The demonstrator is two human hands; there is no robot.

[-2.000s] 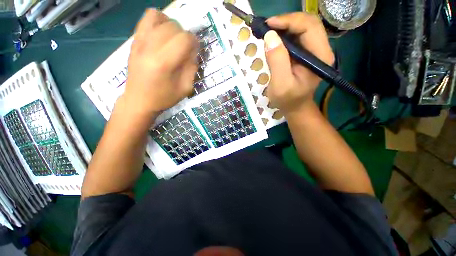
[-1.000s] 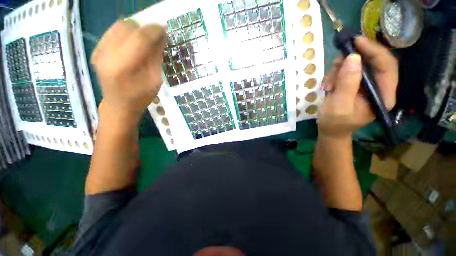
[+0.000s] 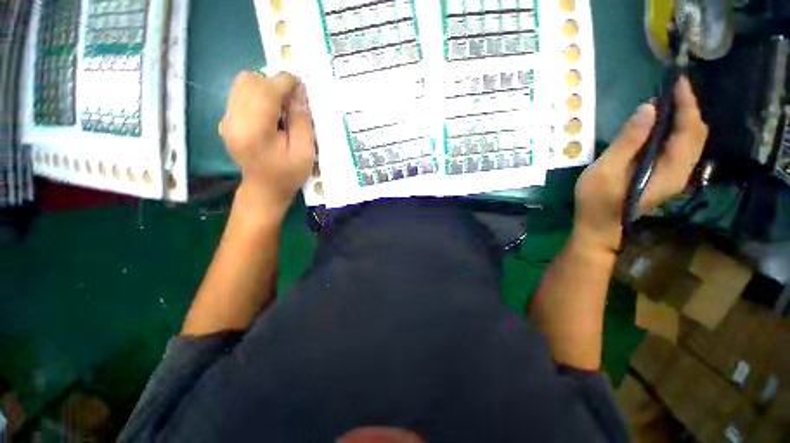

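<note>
A white tray [image 3: 554, 121] with round holes along its sides lies in front of me, its top cut off by the picture's edge. Four green-edged PCB panels [image 3: 394, 160] sit on it, partly washed out by glare. My right hand [image 3: 641, 164] holds the black soldering iron [image 3: 651, 156], its tip up at the round tin [image 3: 706, 26] at the upper right. My left hand [image 3: 267, 130] is curled at the tray's left edge. Its fingertips are bunched together; whether it pinches a thin wire cannot be made out.
Stacked white trays [image 3: 165, 104] with panels stand at the left, some seen edge-on. A box with metallic pieces [image 3: 778, 130] is at the far right. Cardboard boxes [image 3: 693, 346] lie below at the right. Dark cables run beside my right hand.
My right hand has moved right with the iron, away from the tray to the tin. My left hand has moved off the panels to the tray's left edge. The view has shifted.
</note>
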